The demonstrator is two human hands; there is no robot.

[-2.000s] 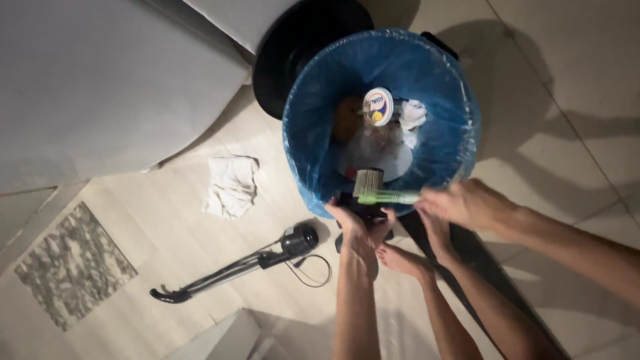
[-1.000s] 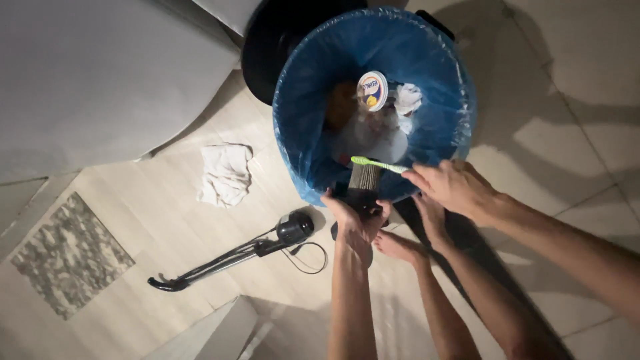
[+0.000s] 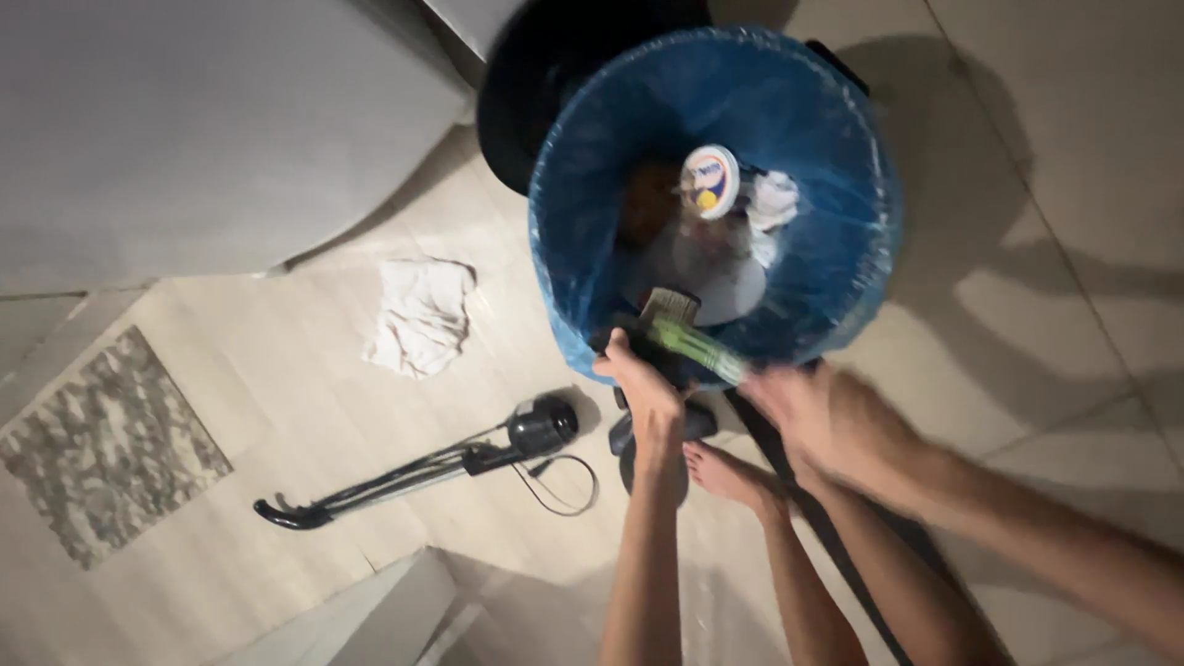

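My left hand (image 3: pixel 646 393), at the near rim of the bin, holds a dark part with a pale, ribbed rectangular face (image 3: pixel 672 310); its exact kind is unclear. In my right hand (image 3: pixel 819 407) is a green and white toothbrush (image 3: pixel 698 350), blurred, its head at or just over the ribbed face. Whether they touch cannot be told. Both things are over the opening of a round bin lined with a blue plastic bag (image 3: pixel 856 231). Inside lie a white round tub lid (image 3: pixel 710 182), crumpled white paper (image 3: pixel 773 202) and other refuse.
A black stick vacuum cleaner (image 3: pixel 398 481) with its cord lies on the floor, near a crumpled white cloth (image 3: pixel 421 317). A mottled grey mat (image 3: pixel 116 449) is at far left. A black round lid (image 3: pixel 518 102) stands behind the bin; a bare foot (image 3: pixel 726 476) is near it.
The toothbrush has moved about over the ribbed face between frames, with the right hand shifting alongside. The left hand has kept its hold on the dark part at the bin's rim.
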